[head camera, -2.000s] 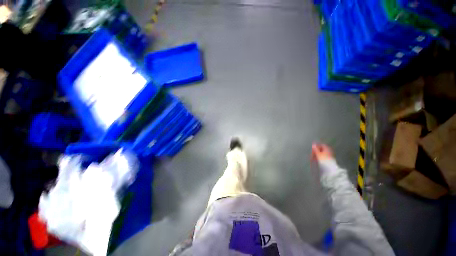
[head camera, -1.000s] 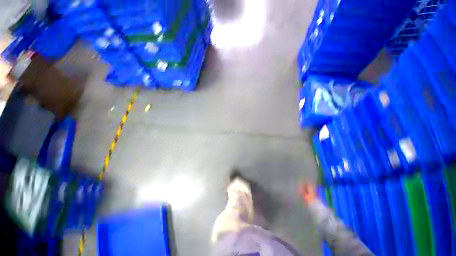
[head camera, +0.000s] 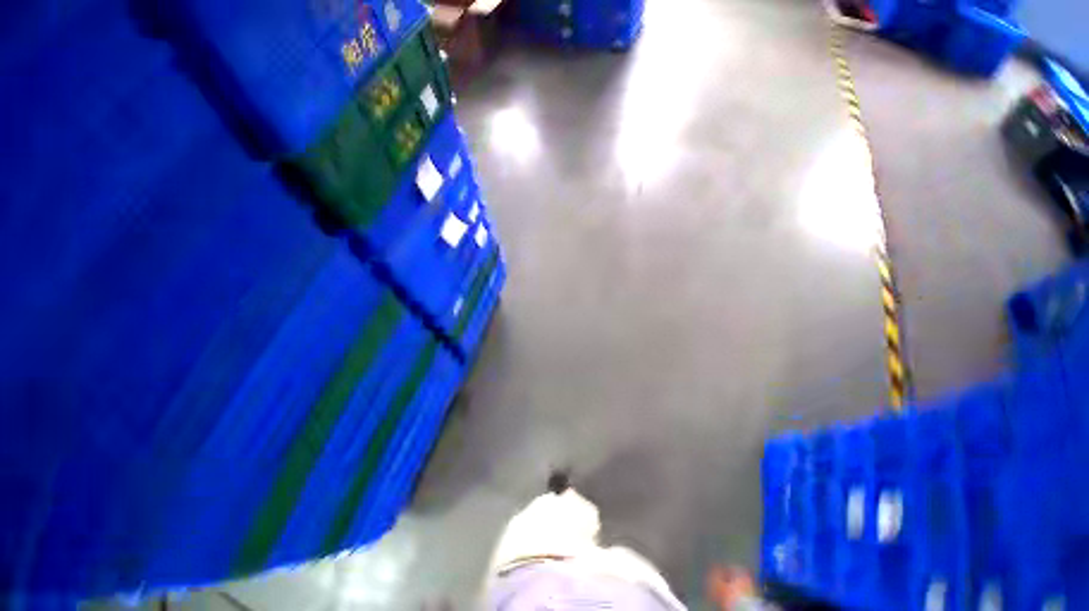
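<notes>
My right hand (head camera: 731, 585) is small and blurred at the bottom edge, right of my legs, beside a stack of blue crates (head camera: 890, 507). Its fingers are too blurred to read, and I cannot tell whether it holds anything. My left hand is out of the picture. A tall stack of blue crates (head camera: 239, 358) with some green ones (head camera: 376, 107) among them rises close on the left, with white and yellow labels on its sides.
Grey concrete floor (head camera: 669, 298) runs ahead between the stacks. Yellow-black line tape (head camera: 886, 275) runs along the right. More blue crates (head camera: 582, 22) stand far ahead, others (head camera: 955, 34) at the upper right. A dark object (head camera: 1057, 149) is at the right edge.
The view has moved on along the floor and turned. A tall crate stack is now close on the left, and the low blue tray has left the view. My right hand is lower, near the bottom edge.
</notes>
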